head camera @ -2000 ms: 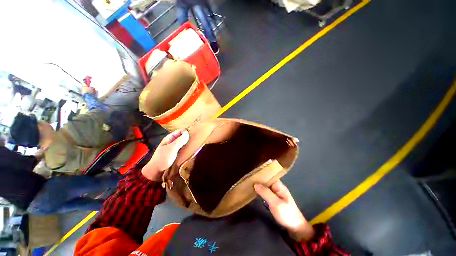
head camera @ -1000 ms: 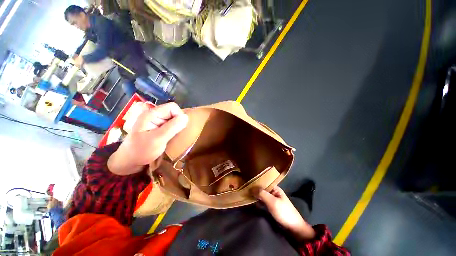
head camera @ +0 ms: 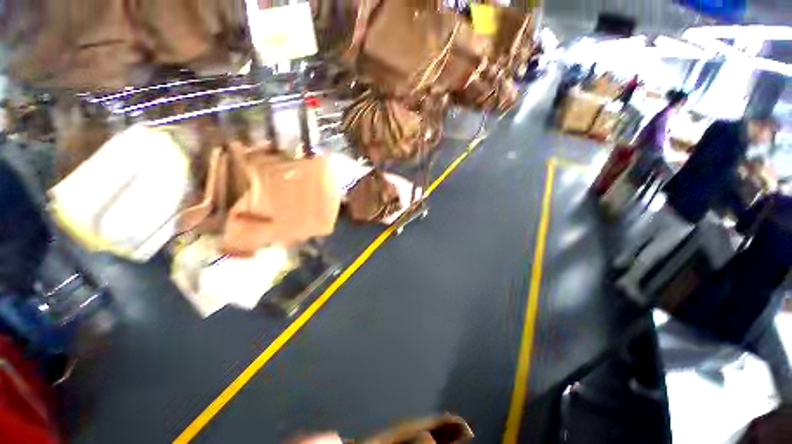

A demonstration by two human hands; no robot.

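Observation:
The tan handbag (head camera: pixel 417 431) shows only as a strip of its rim at the bottom edge of the head view, with a dark opening at its right end. A small blurred patch of skin, likely my left hand (head camera: pixel 317 439), lies at the bottom edge just left of the bag. Its fingers cannot be made out. My right hand is not in view.
Racks of brown bags (head camera: pixel 404 48) hang at the top. A tan bag (head camera: pixel 282 199) and pale yellow-edged pieces (head camera: pixel 126 192) lie left of the yellow-lined aisle (head camera: pixel 408 321). Several people (head camera: pixel 708 169) are at the right, near cartons (head camera: pixel 577 113). A red thing (head camera: pixel 22 395) is lower left.
The view has swung up to the racks and aisle. The bag has dropped to the bottom edge, my left hand is nearly out of the picture, and my right hand has left it.

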